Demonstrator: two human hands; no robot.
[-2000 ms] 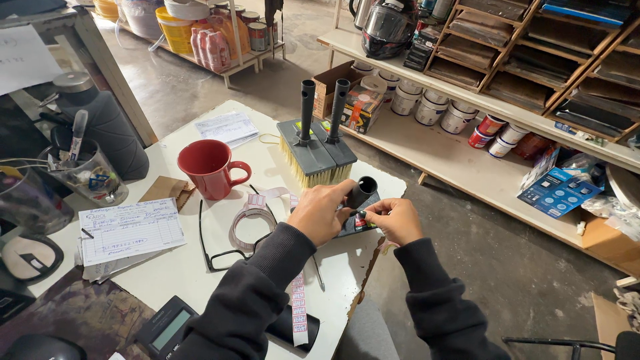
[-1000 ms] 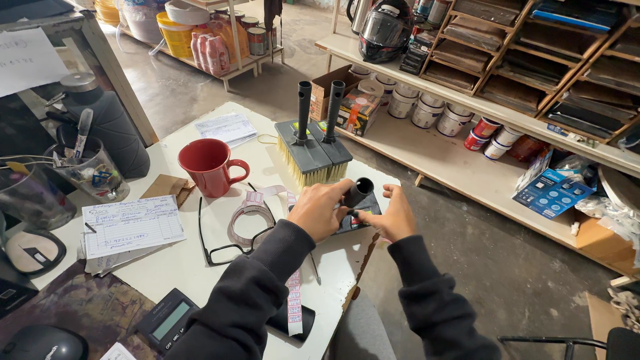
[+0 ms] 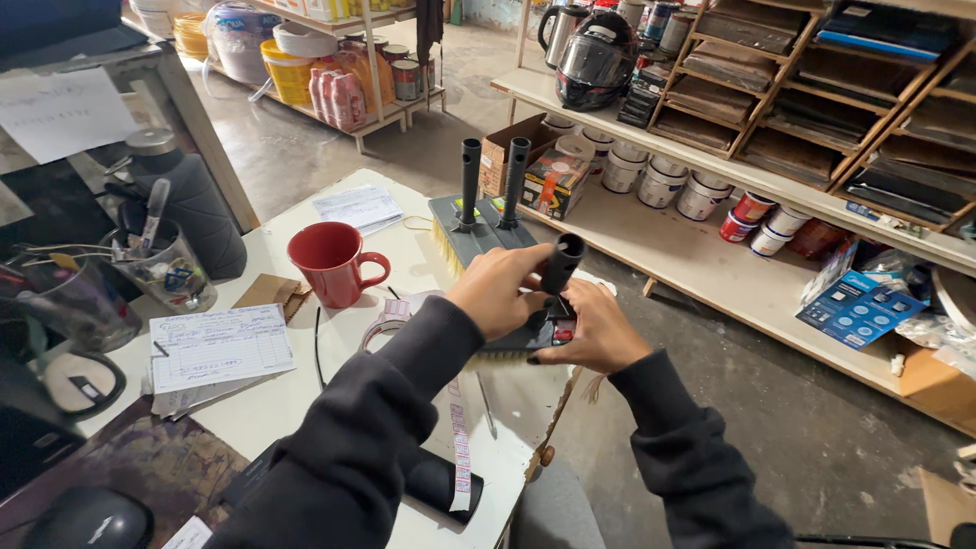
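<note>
Both my hands are on a grey block brush (image 3: 534, 335) with pale bristles and a black tubular handle socket, at the right part of the white table (image 3: 366, 473). My left hand (image 3: 503, 293) grips it at the base of the socket, fingers partly hidden behind the tube. My right hand (image 3: 598, 328) holds the brush's right end, thumb low by a small red label. Just beyond stand two similar brushes (image 3: 476, 229), bristles down and sockets upright. A roll of printed stickers (image 3: 381, 328) lies left of my hands, its strip (image 3: 460, 450) trailing below my left forearm.
A red mug (image 3: 328, 263), handwritten papers (image 3: 221, 347), a pen (image 3: 486, 404) and clear cups of pens (image 3: 164, 267) are on the table. Shelves with paint cans (image 3: 659, 183) and a helmet (image 3: 596, 61) stand beyond. The table's chipped right edge (image 3: 560, 415) is close to my right hand.
My right hand has shifted from near the socket to the brush's right end. More of the brush's bristles and its red label now show.
</note>
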